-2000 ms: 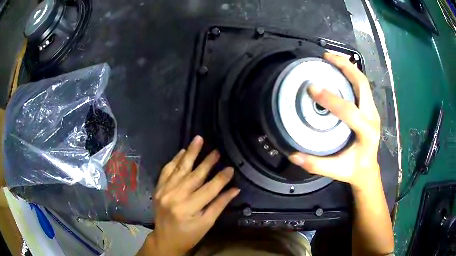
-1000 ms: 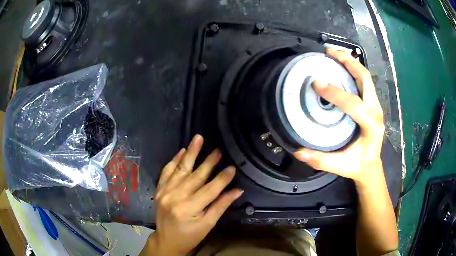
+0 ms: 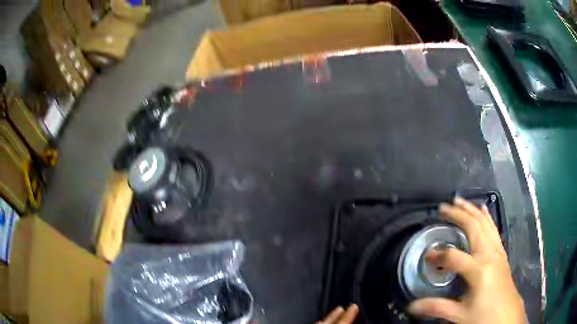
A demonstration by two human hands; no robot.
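A speaker driver with a silver magnet (image 3: 414, 269) sits magnet up on a square black front panel (image 3: 347, 231) at the lower right of the table. My right hand (image 3: 477, 272) grips the magnet, fingers spread over its top and side. My left hand (image 3: 341, 315) is cut off by the bottom edge; only some fingertips show beside the panel. A clear plastic bag (image 3: 171, 278) with dark screws at its opening lies at the lower left.
Another driver (image 3: 148, 171) lies at the table's left edge, with dark round parts behind it. An open carton (image 3: 304, 35) stands beyond the far edge. More cartons (image 3: 60, 272) are at left. The green bench (image 3: 553, 158) at right holds an empty panel (image 3: 534, 63).
The view has tilted up and left, so the panel, driver and hands appear lower and the far table edge shows. My right hand is still on the magnet.
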